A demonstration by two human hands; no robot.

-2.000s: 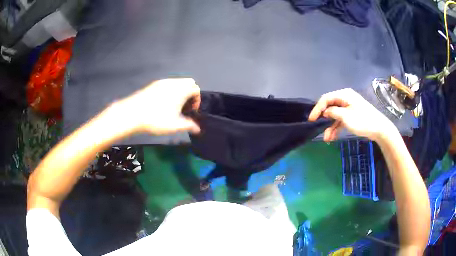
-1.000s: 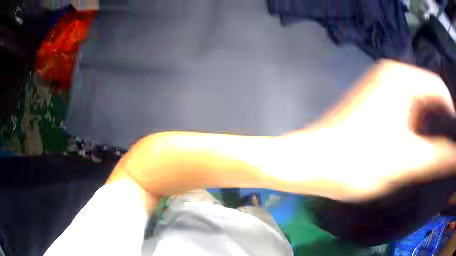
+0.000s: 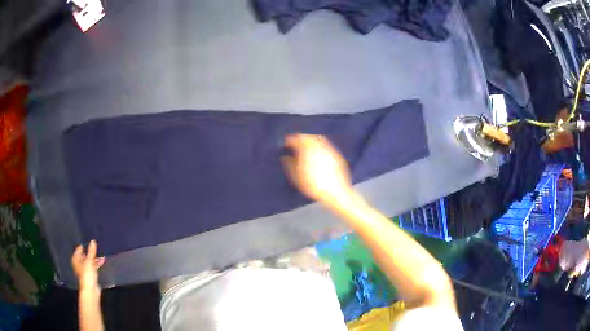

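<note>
Dark navy trousers [image 3: 194, 174] lie flat, leg on leg, across the grey table, wide end at the left and narrow end at the right. A fold line crosses near the narrow end, and small creases show near the wide end. My left hand [image 3: 88, 260] is at the near left corner of the trousers, fingers apart. Whether it pinches the edge is not clear. My right hand [image 3: 317, 167] is blurred over the middle of the trousers, fingers curled; contact is unclear. The steam iron [image 3: 475, 137] with its orange-brown handle stands at the table's right end.
A crumpled navy heap [image 3: 369, 14] lies at the table's far edge. A white-and-red item [image 3: 86, 14] is at the far left. A yellow hose [image 3: 578, 90] runs right of the iron. Blue crates [image 3: 527, 223] stand at the lower right. The grey table [image 3: 194, 64] has a rounded right end.
The dark garment was held up by its opening between both hands; navy trousers now lie flat on the table. My left arm has swung back from the right to the left end.
</note>
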